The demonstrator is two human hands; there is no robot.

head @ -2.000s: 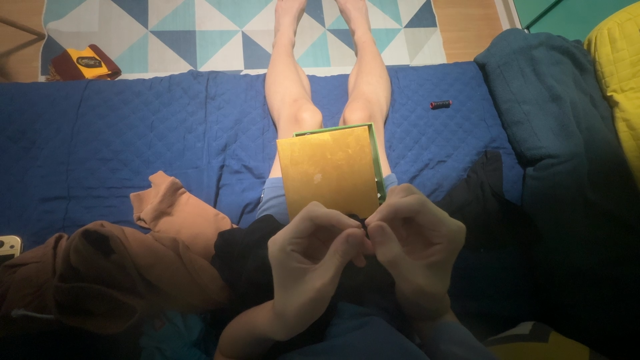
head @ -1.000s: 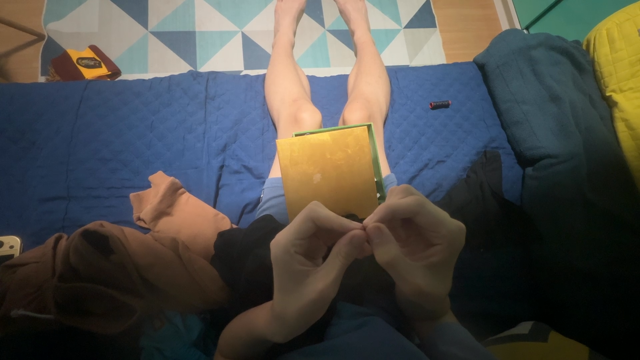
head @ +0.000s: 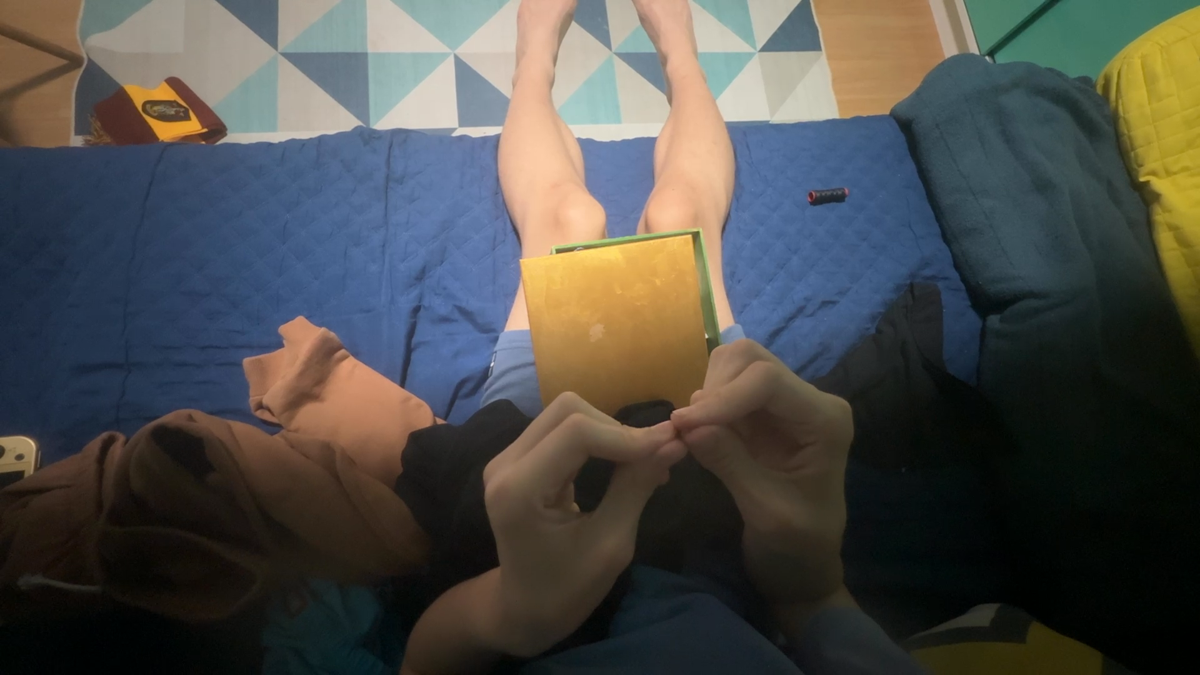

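My left hand (head: pixel 572 497) and my right hand (head: pixel 778 459) meet at the fingertips in the lower middle, thumb and forefinger of each pinched together. Whatever is between the fingertips is too small to make out. Just beyond them a gold-coloured square lid or panel (head: pixel 619 323) lies on my lap, over a green-edged box (head: pixel 701 272). A small dark object (head: pixel 645 412) shows at the near edge of the gold panel, behind the fingertips. A spool of dark thread with red ends (head: pixel 828 196) lies on the blue quilted cover, to the right of my knees.
The blue quilted cover (head: pixel 262 234) spreads under my legs. Brown and peach clothing (head: pixel 347 375) is heaped at left, near the corner of a pale device (head: pixel 19 457). A dark teal blanket (head: pixel 1012 187) lies at right. A maroon and yellow scarf (head: pixel 169 111) is beyond the cover's far edge.
The fingertips of both hands have shifted slightly against each other, and the dark object seen at them two seconds ago now shows behind them. The box, gold panel and spool have not moved.
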